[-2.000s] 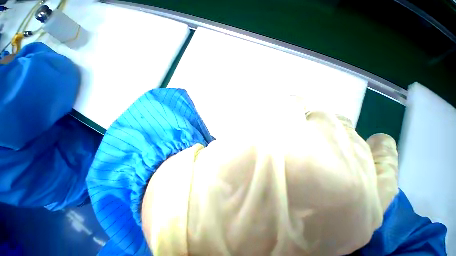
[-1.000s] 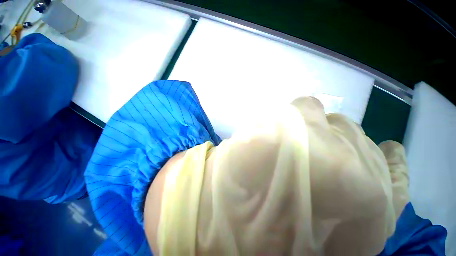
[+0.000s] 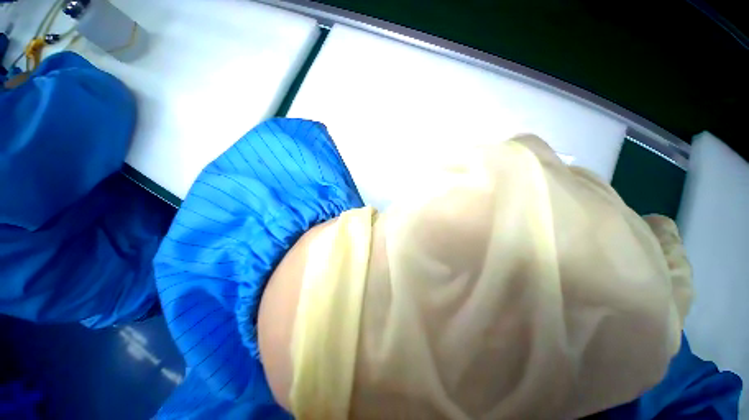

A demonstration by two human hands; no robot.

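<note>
My left hand, in a thin, wrinkled cream glove, fills the lower middle, very near the camera. Its back faces me and its fingers are hidden. The pale glove cuff lies beside bare wrist skin and the gathered blue striped sleeve. My right hand is mostly hidden behind it; only a small gloved part shows at the right, with a blue sleeve below. The white foam mat lies beyond the hands. A faint pale piece shows at the mat's right part. Anything held is hidden.
A neighbour's blue sleeve is at left. A white bottle and yellowish cord are at upper left on another foam mat. Metal edging borders a dark green surface. A raised white foam sheet is at right.
My left hand has moved a little up and right in the picture and covers more of the right hand. The pale piece on the mat is now mostly covered.
</note>
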